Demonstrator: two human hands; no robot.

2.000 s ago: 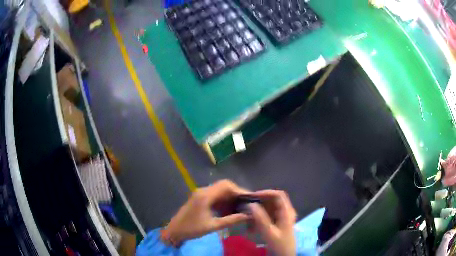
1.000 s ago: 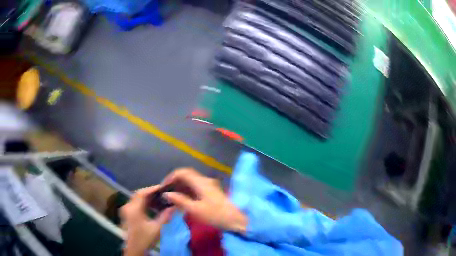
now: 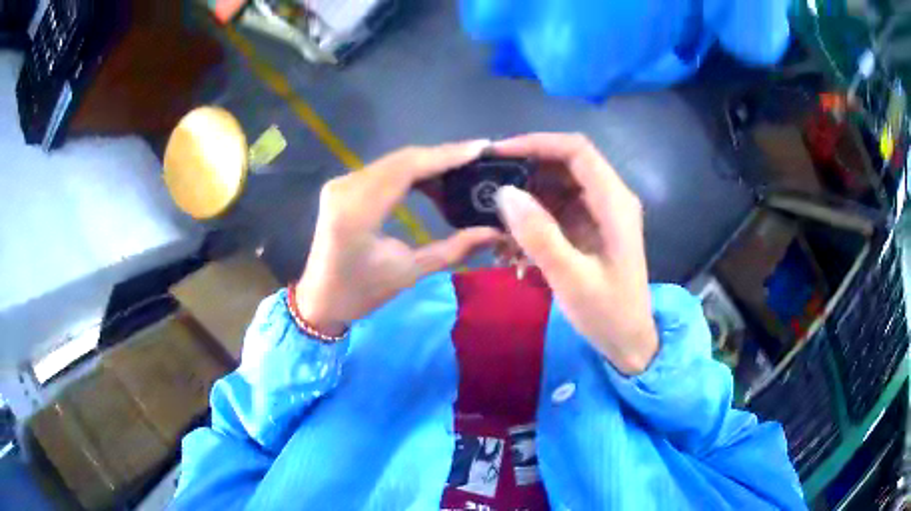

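Note:
A small black camera module (image 3: 479, 192) with a round ring on its face is held between my two hands, in front of my chest. My left hand (image 3: 375, 225) has its fingers along the top edge and its thumb below the module. My right hand (image 3: 589, 235) has its fingers at the module's top right and its thumb tip on the face by the ring. The module's back and right end are hidden by my fingers.
A round yellow stool (image 3: 205, 163) stands at the left. Cardboard boxes (image 3: 130, 409) lie at the lower left beside a white surface (image 3: 80, 230). A person's blue smock (image 3: 599, 45) shows at the top. Shelving with bins (image 3: 799, 279) stands at the right.
The view has swung away from the green bench with the black trays, which are now out of view. My hands are higher in the picture and still hold the black module.

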